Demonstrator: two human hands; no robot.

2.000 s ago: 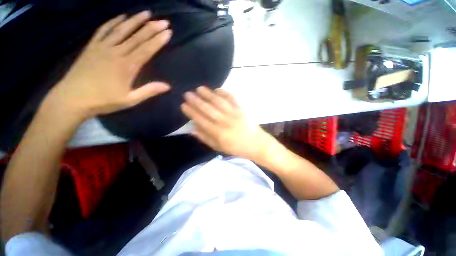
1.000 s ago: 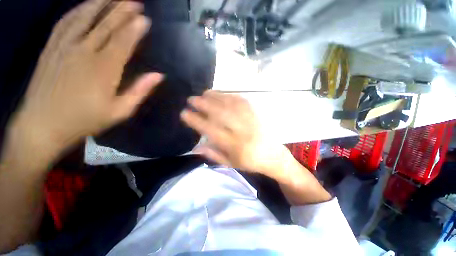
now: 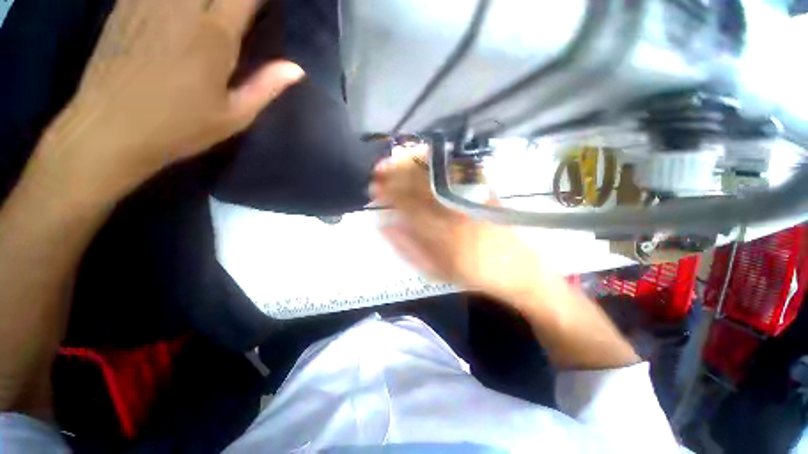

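Observation:
Dark garment cloth (image 3: 301, 146) lies on the white table at the left and runs under the sewing machine head (image 3: 532, 62). My left hand (image 3: 168, 80) lies spread on the cloth, thumb out, its fingertips cut off by the top edge. My right hand (image 3: 443, 222) is blurred, low beside the needle area, with its fingertips at the cloth's right edge. Whether its fingers pinch the cloth is not clear. The presser foot and needle are hidden or too blurred to tell.
Yellow-handled scissors (image 3: 589, 177) lie right of the needle area. A small parts box (image 3: 651, 246) is partly hidden behind the machine. A printed scale (image 3: 354, 300) runs along the front table edge. Red crates (image 3: 762, 279) stand below at right, and another (image 3: 133, 381) at lower left.
The view has shifted and the machine head now fills the upper right. The cloth's curved front edge has moved up, baring the table front. My right hand has moved to the needle area.

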